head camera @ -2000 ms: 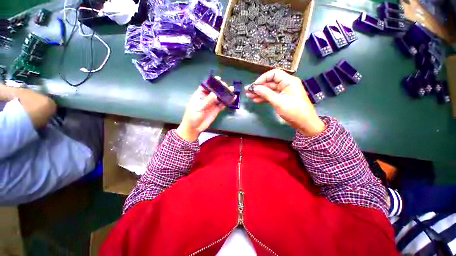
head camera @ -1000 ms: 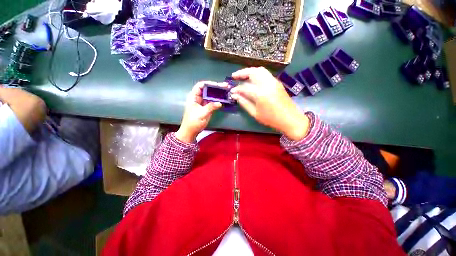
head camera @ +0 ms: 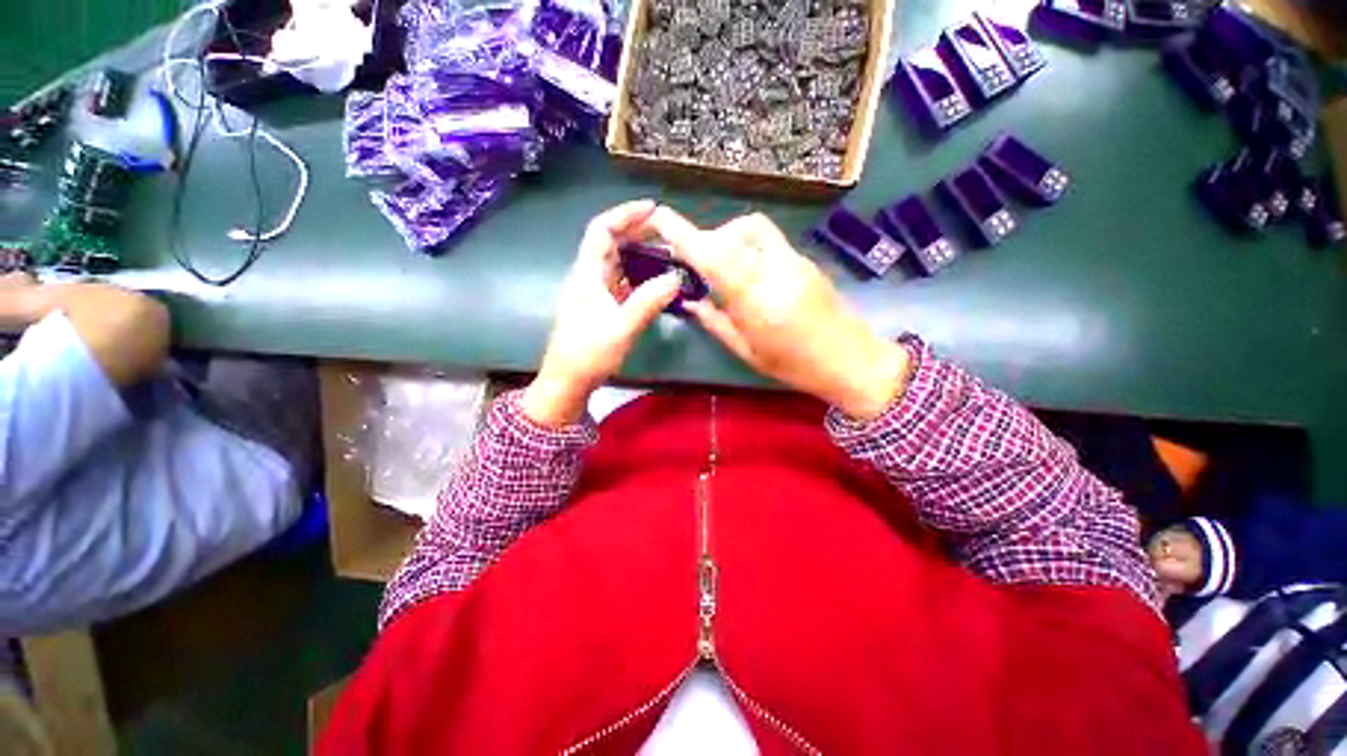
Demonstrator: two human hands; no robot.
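A dark purple housing (head camera: 650, 267) is held between both hands above the bench's near side, largely covered by fingers. My left hand (head camera: 603, 307) grips its left side. My right hand (head camera: 768, 303) closes on its right end, with the thumb and fingertips against it. Whether a button set is in the fingers cannot be seen. The parts carton (head camera: 618, 126) of silver-grey pieces stands beyond the hands. Fitted housings (head camera: 919, 232) with pale squares at one end lie in a row right of my right hand.
Bagged purple housings (head camera: 443, 126) are heaped upper left, beside cables (head camera: 266, 222). More fitted housings (head camera: 1256, 148) cluster at right. A waste carton (head camera: 352, 502) with clear bags is below the bench at left. A neighbour's arm (head camera: 104, 332) rests at the left edge; another person's hand shows lower right.
Two seconds ago the right hand was apart from the housing, holding a tiny piece. It has moved left onto the housing. The near row at right has gained a housing.
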